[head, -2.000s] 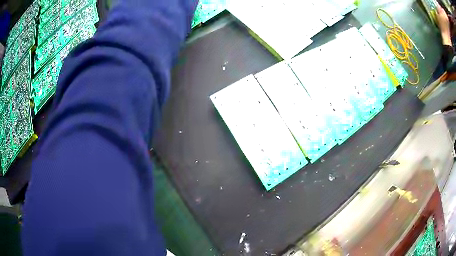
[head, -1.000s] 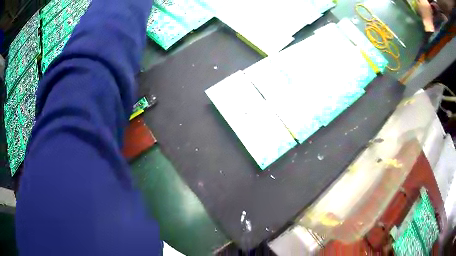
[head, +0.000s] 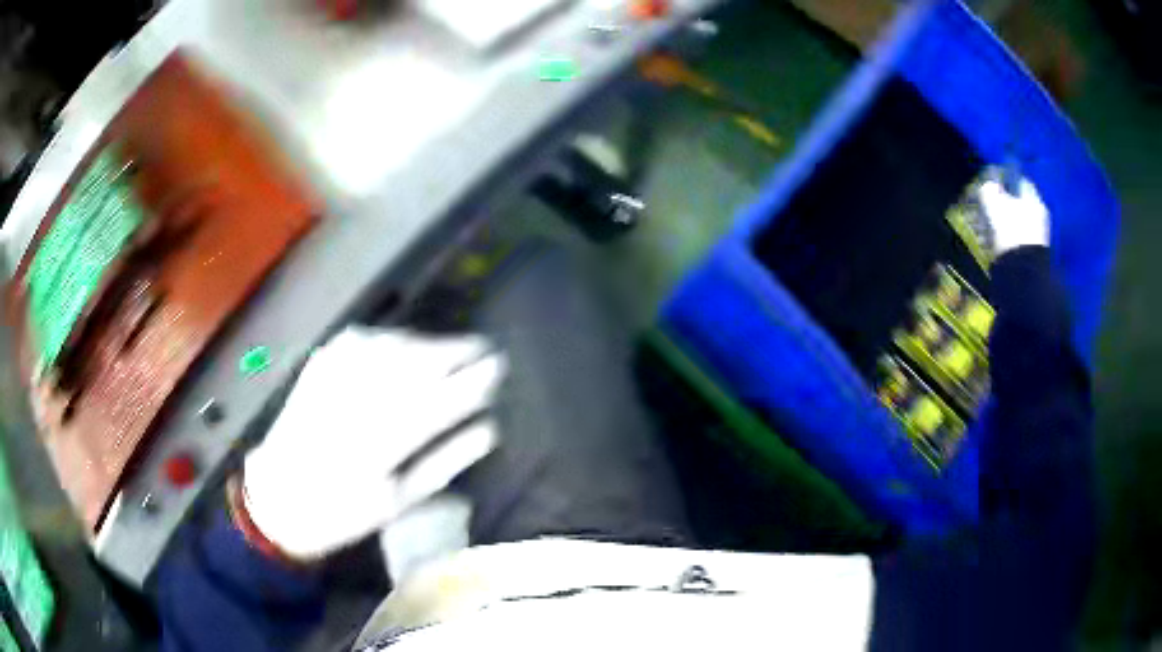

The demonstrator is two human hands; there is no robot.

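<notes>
My right hand (head: 1016, 210), in a white glove, reaches into a deep blue bin (head: 777, 369) at the right. It is at the end of a board with yellow parts (head: 971, 232); whether its fingers grip the board cannot be told. More boards with yellow parts (head: 946, 334) lie in rows below it in the bin. My left hand (head: 376, 439), in a white glove, is over my lap beside the machine's front edge, fingers partly spread, with nothing seen in it. The picture is blurred.
The grey-white machine front (head: 478, 159) curves across the left, with green buttons (head: 255, 361) and a red button (head: 180, 470). Behind it a green board (head: 87, 261) sits on a red-brown plate (head: 249, 191). A dark bin interior lies left of the boards.
The view has swung from the black mat with pale boards to the machine front, my lap and the blue bin. Both gloved hands have come into view.
</notes>
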